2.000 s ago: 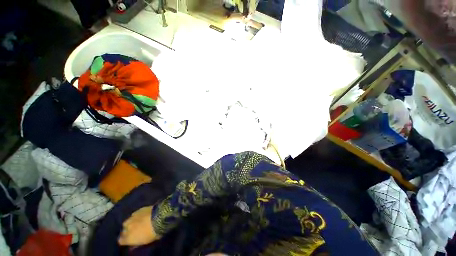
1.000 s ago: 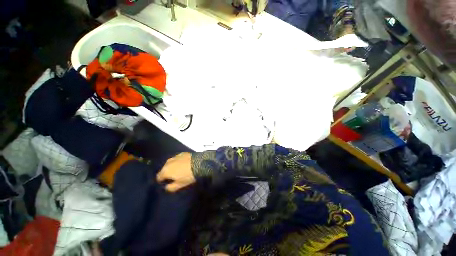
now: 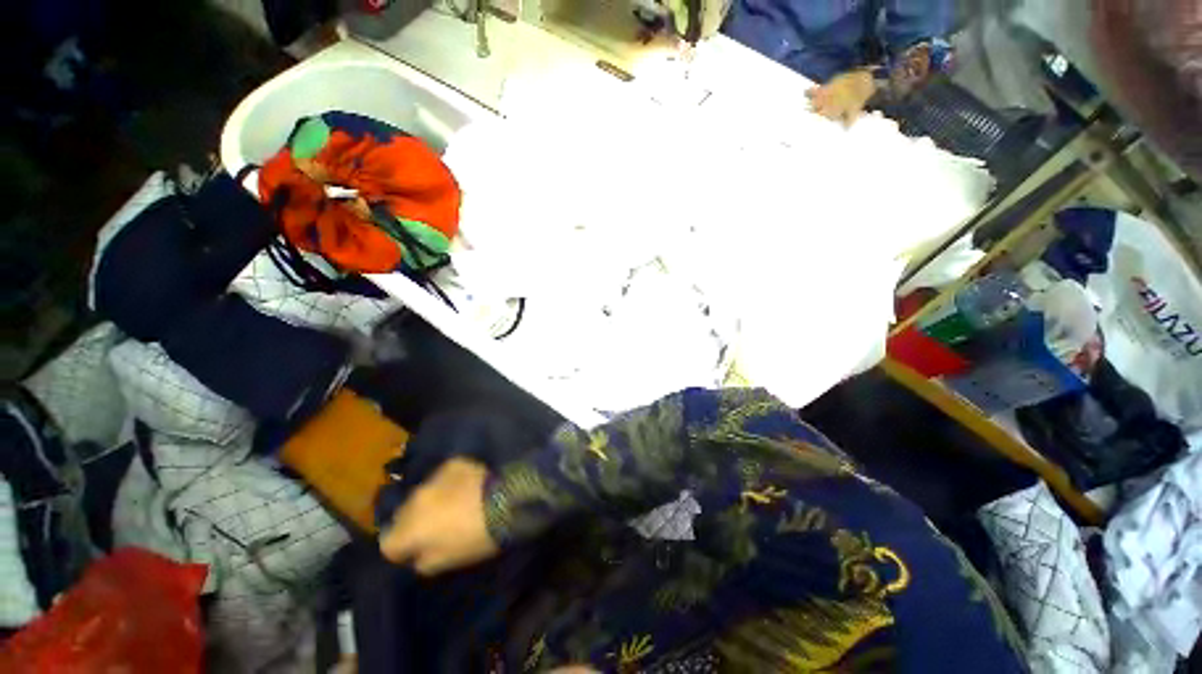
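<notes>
My right hand (image 3: 442,520), in a navy sleeve with yellow pattern, is low in the centre-left of the view. Its fingers are closed on a dark navy garment piece (image 3: 455,441), part of which stands up just above the hand. More dark cloth hangs below the hand over the lap, where its outline is lost in shadow. My left hand is not in view. An orange-brown board (image 3: 345,454) lies just left of the hand. A heap of navy (image 3: 251,349) and white checked fabric (image 3: 251,527) lies to the left.
A white table (image 3: 527,388) bears a bright white fabric pile (image 3: 686,224) and an orange-red pouch (image 3: 363,198). Another person's hand (image 3: 844,95) rests at the pile's far edge. A wooden-edged tray (image 3: 982,421) stands right. A red plastic bag (image 3: 119,619) lies lower left.
My right hand moved right and up, then slightly down and left. The navy piece spread left of it a second ago is now bunched by the hand. The other person's hand now shows clearly.
</notes>
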